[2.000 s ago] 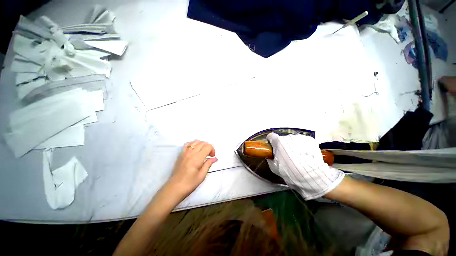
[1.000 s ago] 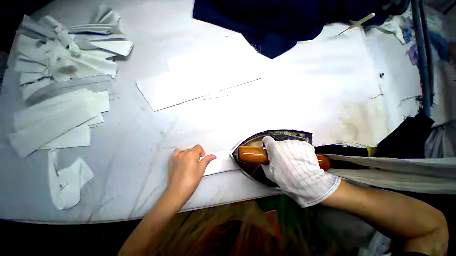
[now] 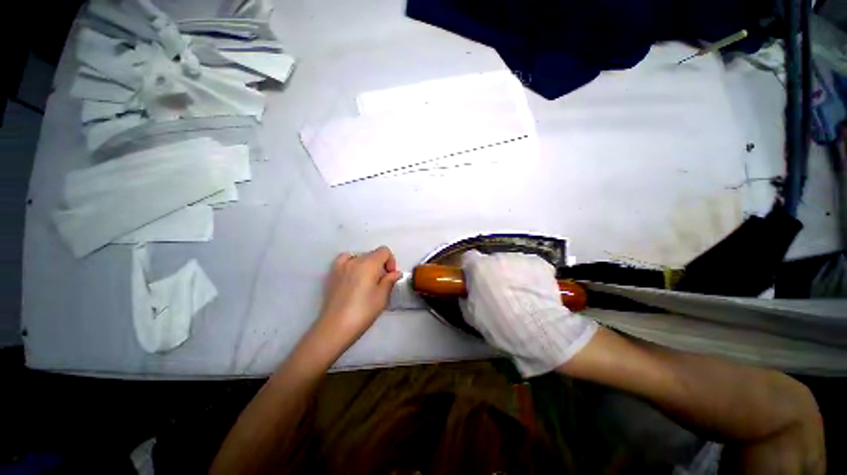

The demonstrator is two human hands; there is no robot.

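Note:
My right hand (image 3: 525,306), in a white ribbed glove, is closed around the orange-brown wooden handle of the steam iron (image 3: 440,279). The iron's dark pointed soleplate lies on a white strip (image 3: 405,295) near the table's front edge, its tip pointing left. My bare left hand (image 3: 360,288) pinches the strip's left end between thumb and fingertips, just left of the iron's tip. The rest of the strip is hidden under the iron and glove. Flat white pieces (image 3: 427,125) lie beyond the hands, with a thin dark line along their near edge.
The white table (image 3: 269,306) holds a heap of white strips (image 3: 176,83), a stack of flat pieces (image 3: 149,190) and a small folded piece (image 3: 172,306) at left. Navy garments (image 3: 576,42) and a pale stick (image 3: 720,44) lie at the far side. The wrapped hose (image 3: 724,320) runs right.
The iron and my right hand have moved left, closer to my left hand. My left fingers have closed on the strip's end. The view has shifted, so the table things appear farther right.

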